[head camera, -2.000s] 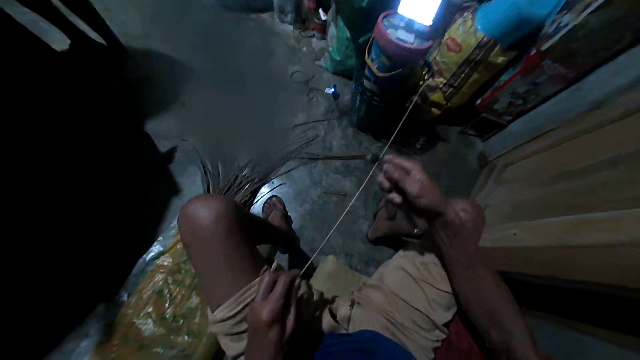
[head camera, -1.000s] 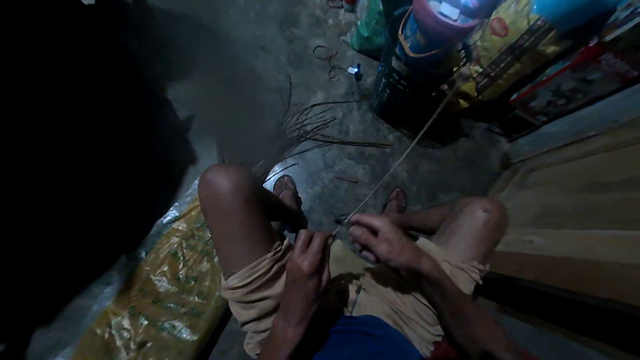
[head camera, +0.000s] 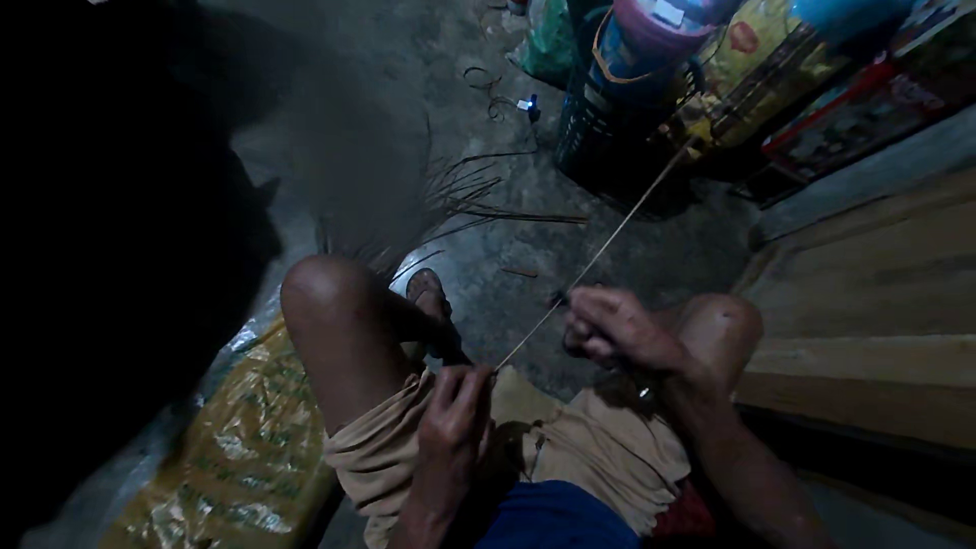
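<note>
A thin pale strip (head camera: 627, 219) runs taut from my lap up to the items at the upper right. My left hand (head camera: 456, 408) grips its near end, low over the shorts. Higher along the strip, at its right side, my right hand (head camera: 614, 324) is closed around a dark tool, whose tip (head camera: 559, 299) touches or nearly touches the strip. The rest of that tool is hidden in my fingers, so its kind cannot be told. A bundle of thin dark strips (head camera: 457, 202) lies on the floor beyond my knee.
A yellow plastic sheet or sack (head camera: 244, 457) lies at the lower left. A dark plastic basket (head camera: 583, 145), a pink tub (head camera: 663, 30), a green bag (head camera: 550, 46) and a yellow bag (head camera: 751, 69) stand beyond. Wooden boards (head camera: 869, 305) flank the right side. A small lit device (head camera: 528, 105) is on the floor.
My right hand was far up the strip, came down close to my left hand, and is now a little farther up it again. My left hand stays low on the strip.
</note>
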